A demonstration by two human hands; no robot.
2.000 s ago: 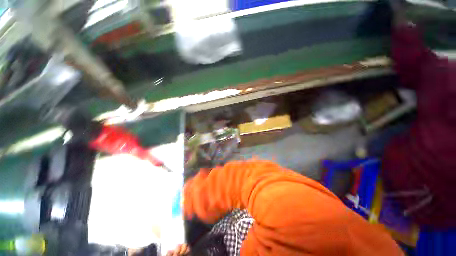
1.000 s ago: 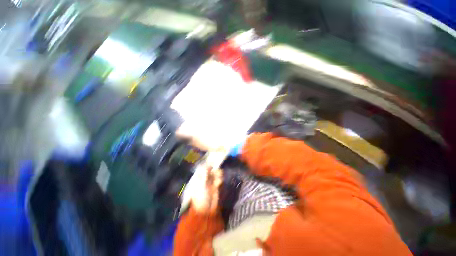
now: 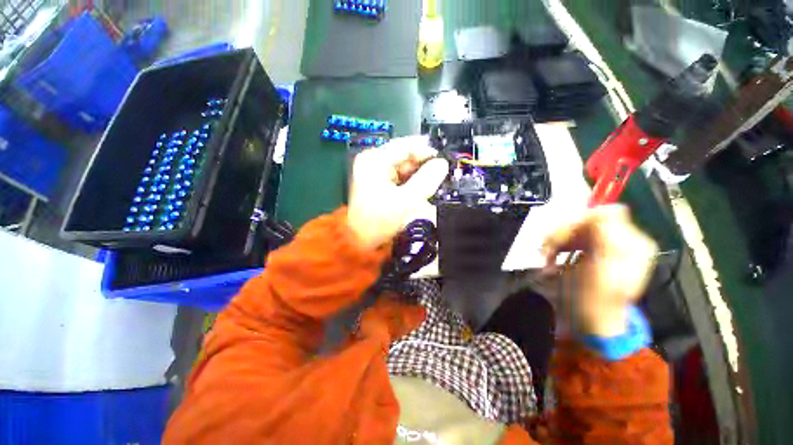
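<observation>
A black power strip body [image 3: 487, 230] lies in front of me, its open end showing a pale board [image 3: 494, 149] and thin yellow, red and purple internal wires [image 3: 467, 162]. My left hand [image 3: 387, 187] is at the left edge of this opening, thumb and finger pinched on a small dark piece by the wires. My right hand [image 3: 609, 261] is blurred, just below the handle of the red heat gun [image 3: 622, 156]; whether it touches the gun or holds anything cannot be told. A coiled black power cord [image 3: 415, 246] is below my left hand.
A black bin [image 3: 228, 165] with blue-topped components [image 3: 169, 178] stands at left on a blue crate [image 3: 187, 291]. More components [image 3: 358, 129] lie on the green bench. Black plates [image 3: 509, 90] are stacked at the back, near a yellowish bottle [image 3: 430, 42]. A conveyor rail [image 3: 704, 287] runs along the right.
The view has swung and steadied onto the bench. The power strip body, the bin and both hands now show clearly enough to place; the earlier frames are heavily blurred.
</observation>
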